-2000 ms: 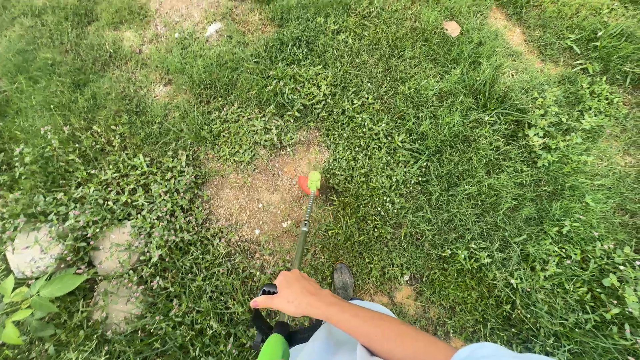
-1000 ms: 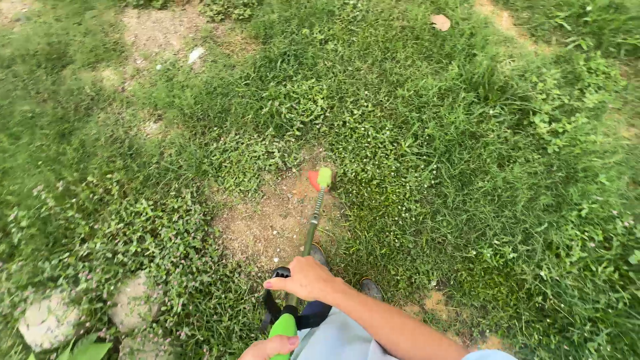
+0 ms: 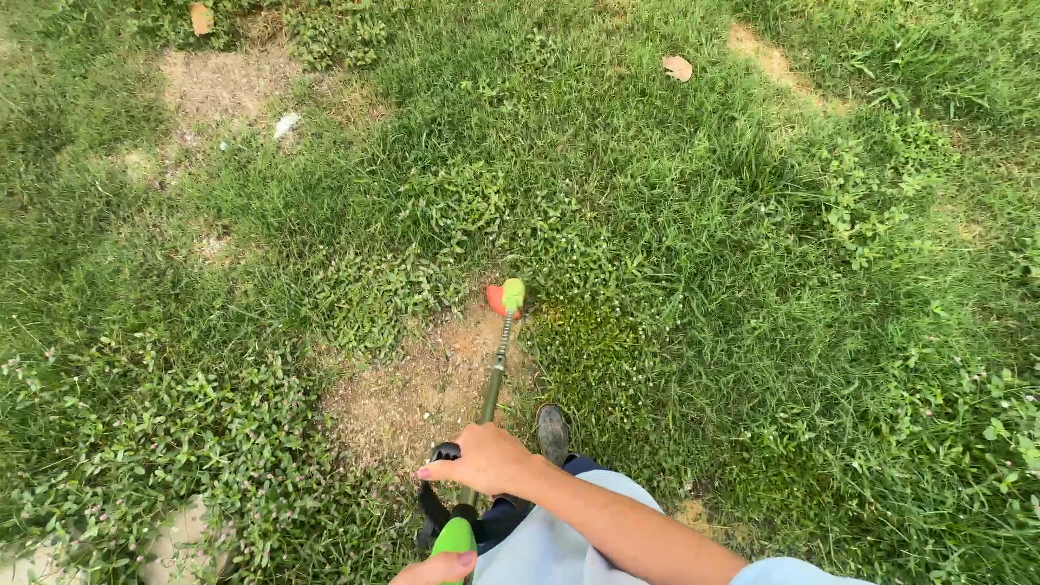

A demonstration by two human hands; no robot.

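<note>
A string trimmer with a lime-green head and a red-orange guard reaches forward from my body. Its dark green shaft runs down to a bright green rear grip. My right hand is closed around the black front handle, thumb to the left. At the bottom edge my left hand lies on the green rear grip, mostly cut off by the frame. The head is at the top right of a bare dirt patch, beside low grass. The guard hides the cutting line.
My dark shoe stands right of the shaft. Pale stones lie among leafy weeds at the lower left. Farther ahead are a white scrap, a dry brown leaf and another bare patch.
My left hand, out of view two seconds ago, shows on the rear grip from one second ago. My right hand stays on the front handle. The view has shifted a little.
</note>
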